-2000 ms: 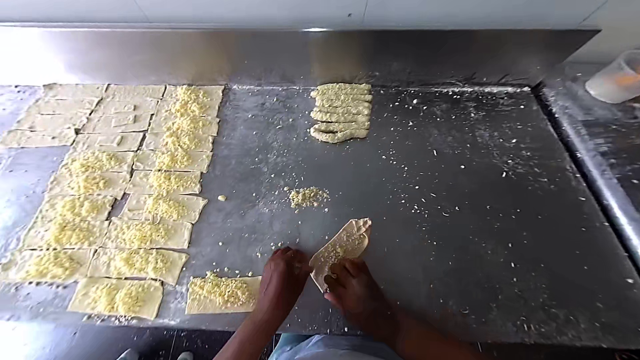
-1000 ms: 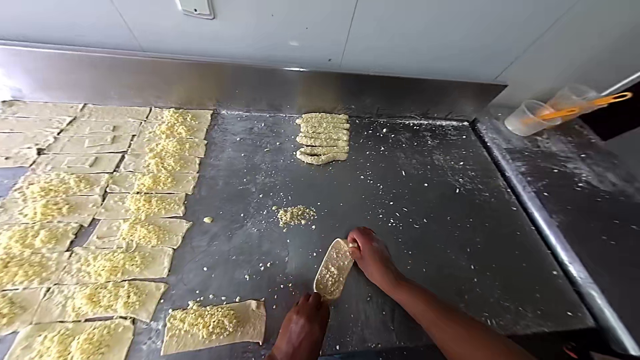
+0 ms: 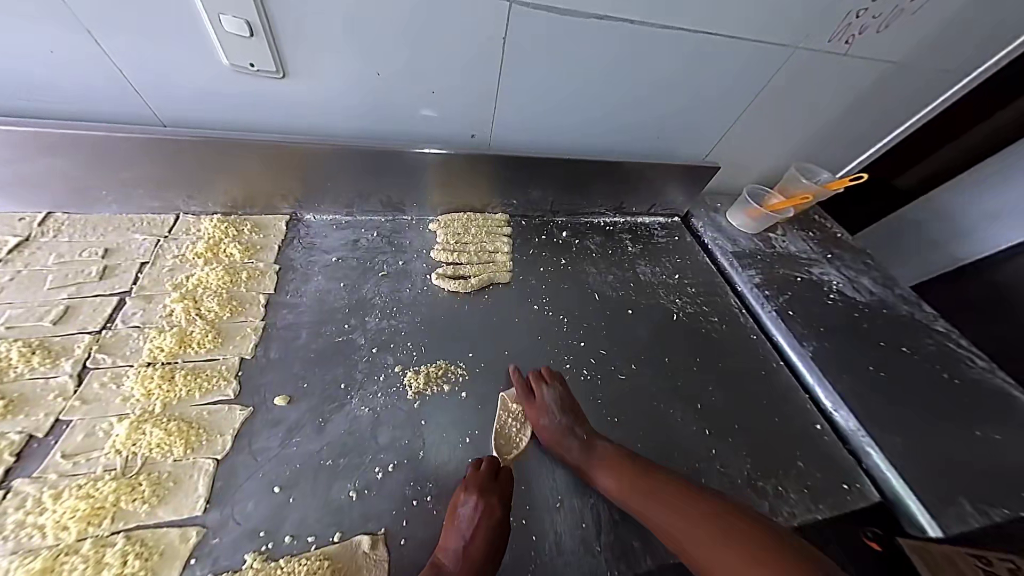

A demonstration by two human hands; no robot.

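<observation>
A piece of dough with grated cheese on it lies on the steel worktop between my hands. My left hand grips its near end, fingers closed. My right hand is at its far right edge, fingers bent over the dough's rim and the thumb side toward the small heap of grated cheese. Behind, several rolled dough strips coated in cheese lie side by side near the backsplash. One more cheese-topped dough rectangle shows at the bottom edge, left of my left hand.
Rows of flat dough rectangles, many topped with grated cheese, cover the left side. A steel backsplash runs along the back. Two plastic cups with orange-handled utensils stand on the adjoining counter at right. Cheese crumbs dot the worktop.
The view has tilted up toward the wall. The dough piece, slanting with its far end to the right two seconds ago, now stands nearly upright in the view. My right hand has moved to its far end.
</observation>
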